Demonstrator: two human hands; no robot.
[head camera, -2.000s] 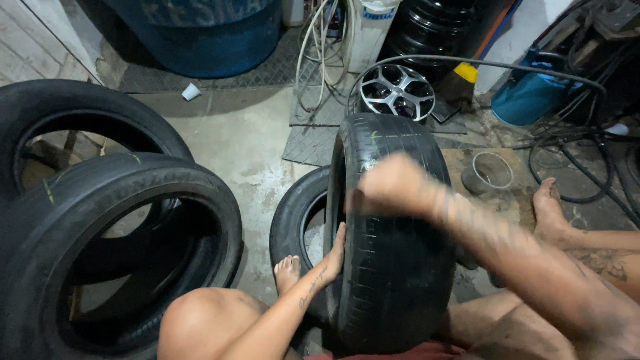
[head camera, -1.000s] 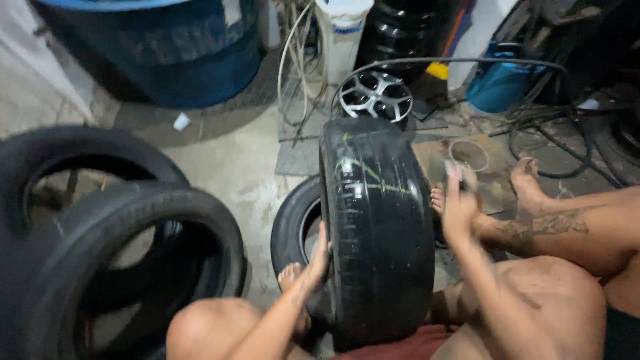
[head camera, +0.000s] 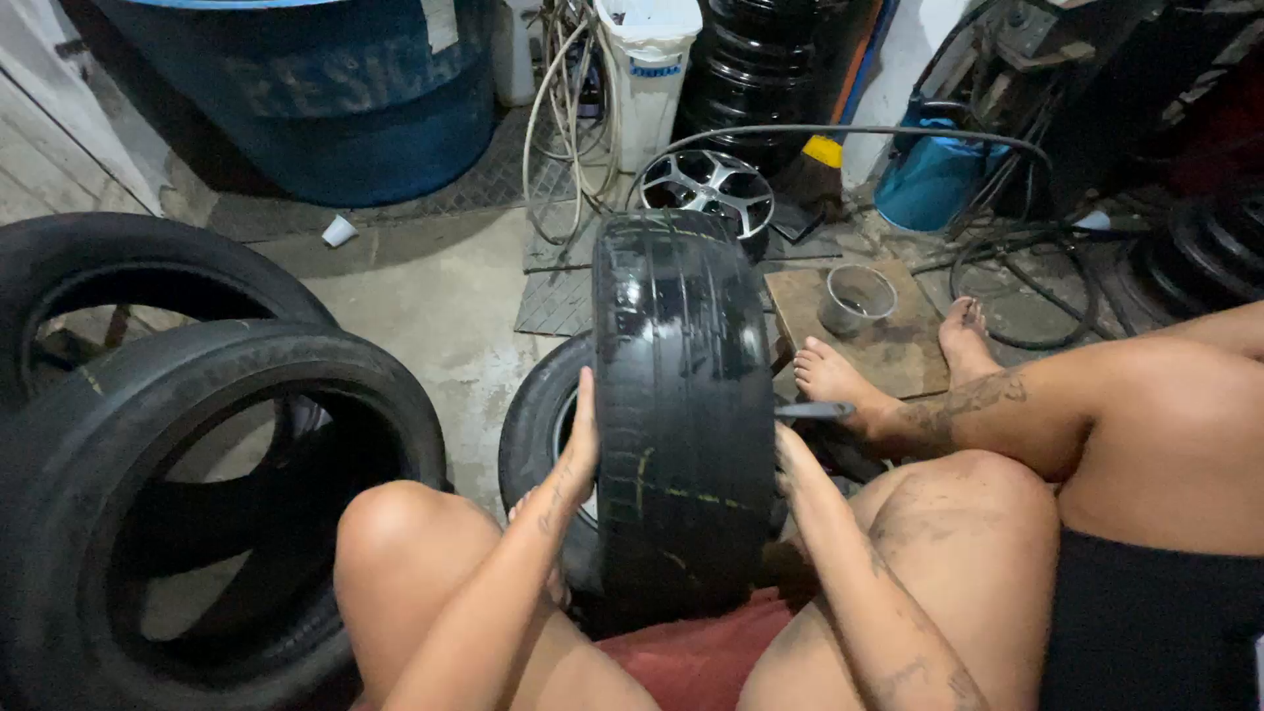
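A black rubber tire (head camera: 681, 395) stands upright between my knees, with wet, shiny patches on its upper tread and yellow-green lines lower down. My left hand (head camera: 583, 439) lies flat against its left side, fingers pointing up. At the right side is my right hand (head camera: 787, 454), its fingers mostly hidden by the tire. A grey handle (head camera: 815, 410) sticks out just above that hand; whether the hand grips it cannot be told. Another tire (head camera: 538, 425) lies low behind the upright one. A clear plastic tub (head camera: 857, 299) rests on a wooden board (head camera: 904, 346) to the right.
Two big tires (head camera: 395, 395) lean together at the left. A blue tub (head camera: 326, 109), a white bin (head camera: 647, 89) and an alloy wheel (head camera: 706, 183) stand beyond. Hoses (head camera: 1071, 286) cross the floor at the right, near another person's leg (head camera: 1116, 395) and foot (head camera: 844, 380).
My right hand was in front of the tread, then over to the right of the tire, and now is against its right side. My left hand has stayed at the left side. The tread markings have shifted.
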